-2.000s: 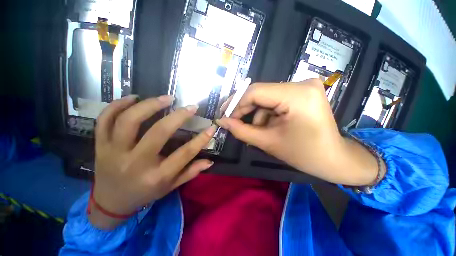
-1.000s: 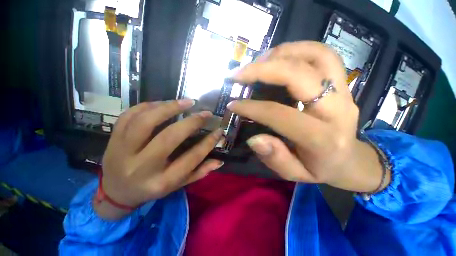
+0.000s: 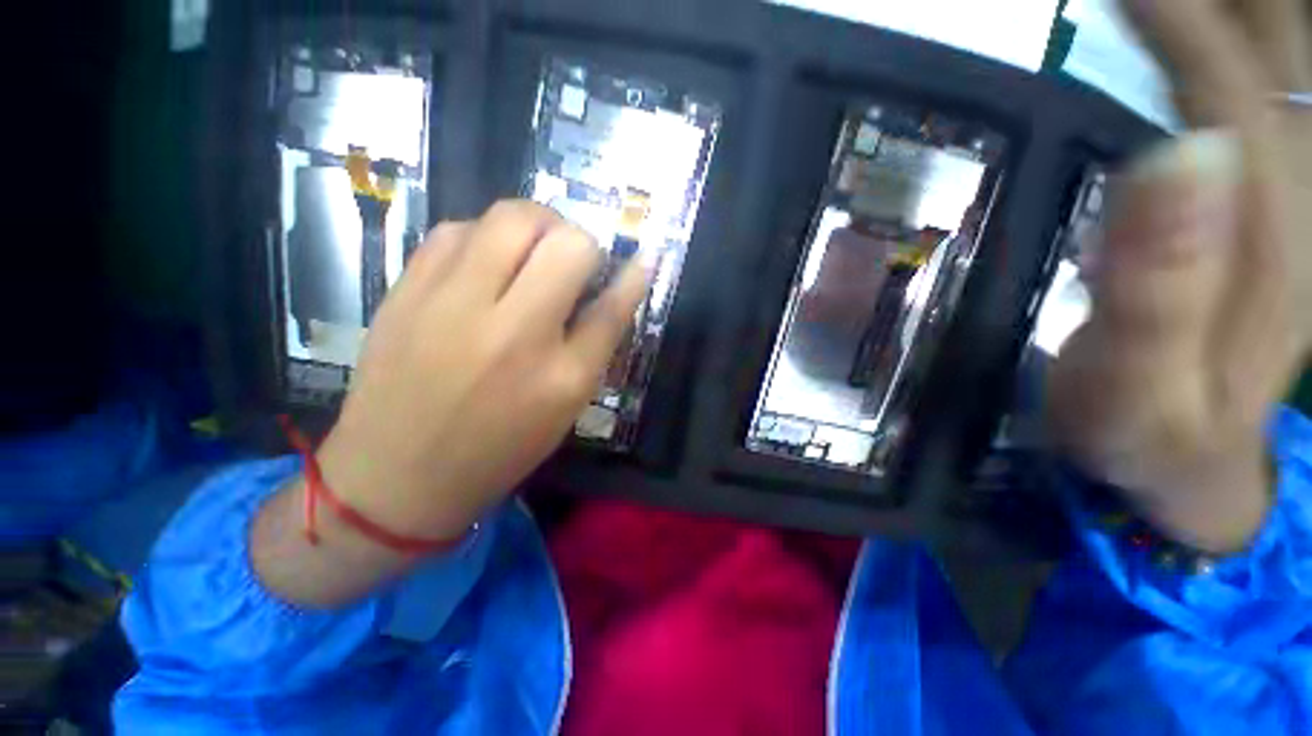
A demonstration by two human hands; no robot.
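A black foam tray (image 3: pixel 743 273) lies across the view with open phone bodies in its pockets. My left hand (image 3: pixel 482 360) lies over the second phone body from the left (image 3: pixel 671 281), fingers curled in over its middle; its fingertips are hidden, so I cannot tell whether they hold anything. That phone's orange-gold flex end (image 3: pixel 633 212) shows just beyond the fingers. My right hand (image 3: pixel 1194 273) is raised at the right edge, blurred and partly cut off, in front of the rightmost phone body (image 3: pixel 1063 305). I cannot tell whether it holds anything.
The leftmost phone body (image 3: pixel 325 245) and the third one (image 3: pixel 866 295) lie uncovered in their pockets. White sheets (image 3: pixel 950 26) lie beyond the tray at the top right. My blue sleeves and red clothing are below the tray.
My right hand has moved away from the second phone to the far right. My left hand has curled its fingers and moved up over that phone. The third phone is now uncovered.
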